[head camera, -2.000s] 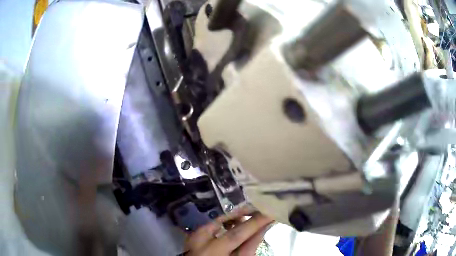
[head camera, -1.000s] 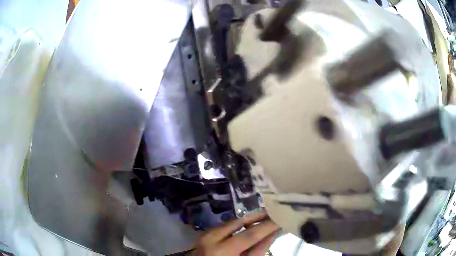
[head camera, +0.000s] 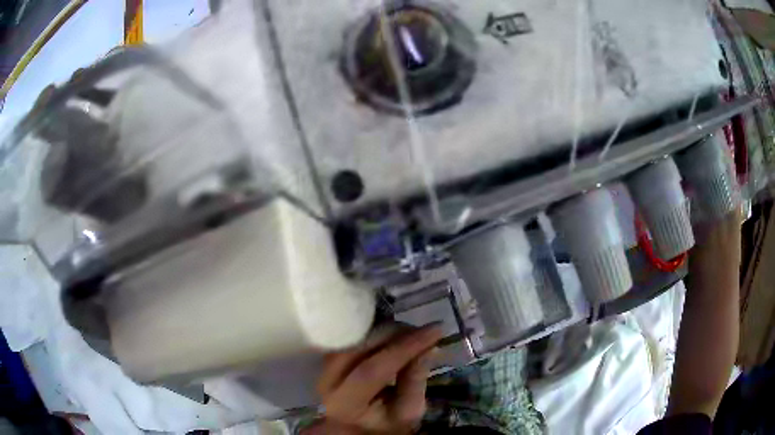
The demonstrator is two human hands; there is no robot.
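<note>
My left hand (head camera: 378, 374) is at the bottom centre, its fingers close together against the machine's front, by a small metal plate (head camera: 425, 310) under the cream machine head (head camera: 212, 293). Whether the fingers pinch anything cannot be told. My right forearm (head camera: 709, 314) rises at the right, and my right hand is hidden behind the machine. Ribbed grey-white tension knobs (head camera: 501, 280) stand in a row along the front. The round oil sight window (head camera: 408, 55) is on top. Much of the view is blurred.
Clear plastic (head camera: 161, 68) crosses the upper left. A red loop (head camera: 659, 251) shows behind the knobs. White fabric (head camera: 608, 365) lies below the machine, beside green-grey checked cloth (head camera: 493, 391). Pale thread-like lines cross the machine top.
The camera has moved from the side, with the metal plate and open recess, to above the machine's top and knobs. My left hand still touches the front. My right forearm now shows more fully.
</note>
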